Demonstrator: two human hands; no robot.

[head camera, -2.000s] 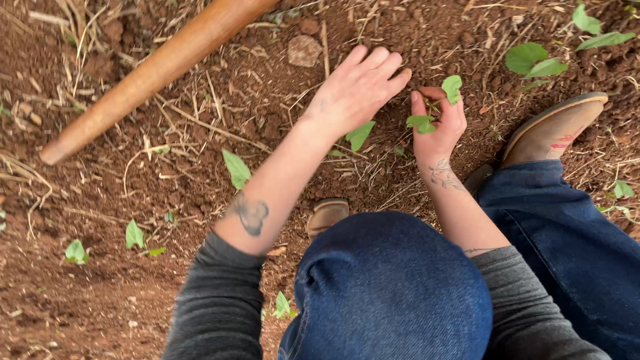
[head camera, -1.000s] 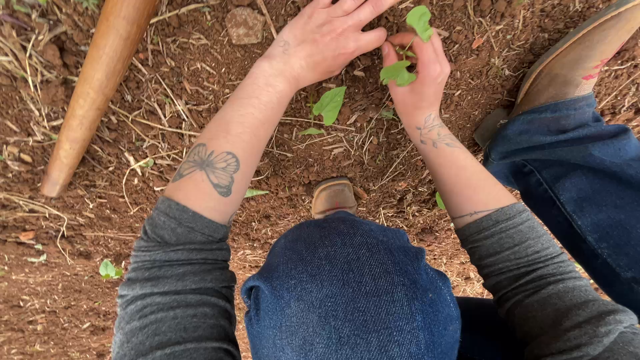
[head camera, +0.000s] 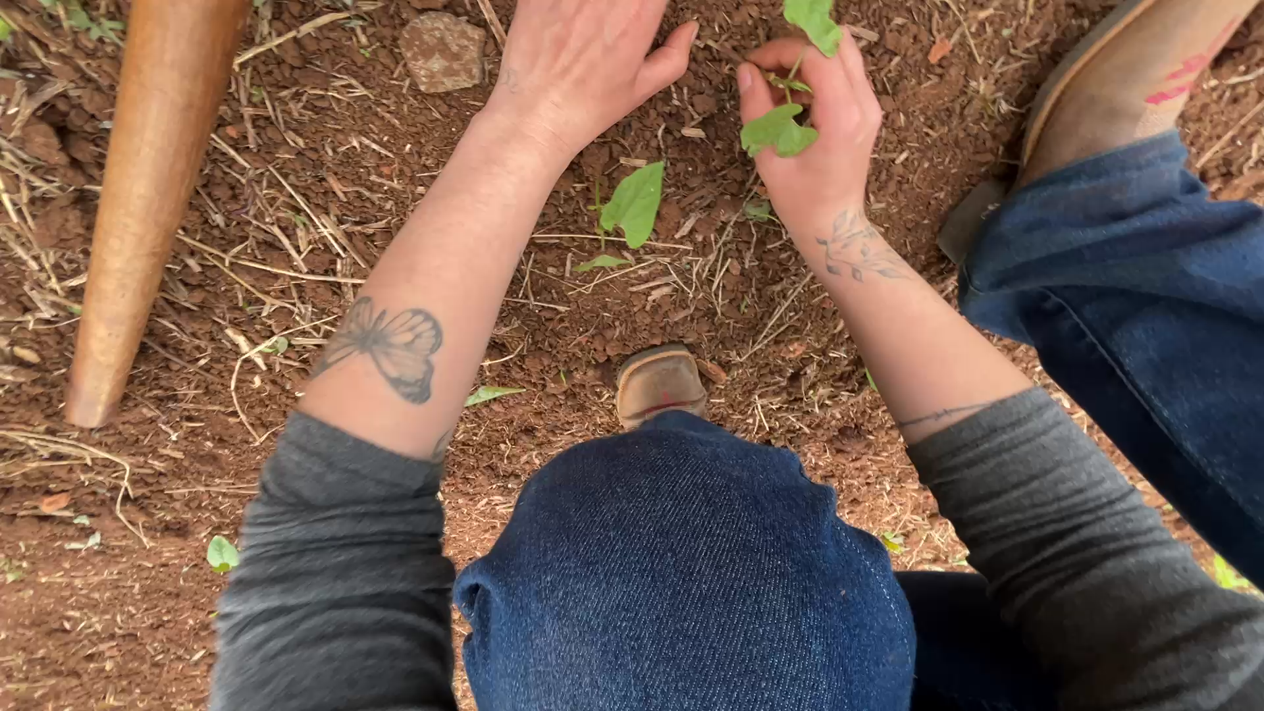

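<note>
My left hand (head camera: 592, 64) reaches over the reddish soil at the top, palm down, its thumb apart and its fingertips beyond the frame's edge; whether it touches anything there is hidden. To its right, my right hand (head camera: 825, 118) has its fingers curled around the thin stem of a young green seedling (head camera: 780, 130), whose leaves stand out above and in front of the palm. Between my forearms another broad-leaved seedling (head camera: 633, 204) grows from the soil, below my left hand.
A smooth wooden handle (head camera: 148, 197) slants down the left side. A stone (head camera: 442, 51) lies near the top. My boots show at the centre (head camera: 662, 385) and upper right (head camera: 1096, 109). Dry straw (head camera: 286, 267) litters the soil, and a small seedling (head camera: 222, 554) stands lower left.
The view has shifted, bringing my hands nearer its top edge. My left hand's fingertips, in sight two seconds ago, are now out of frame. My right hand stays at the seedling.
</note>
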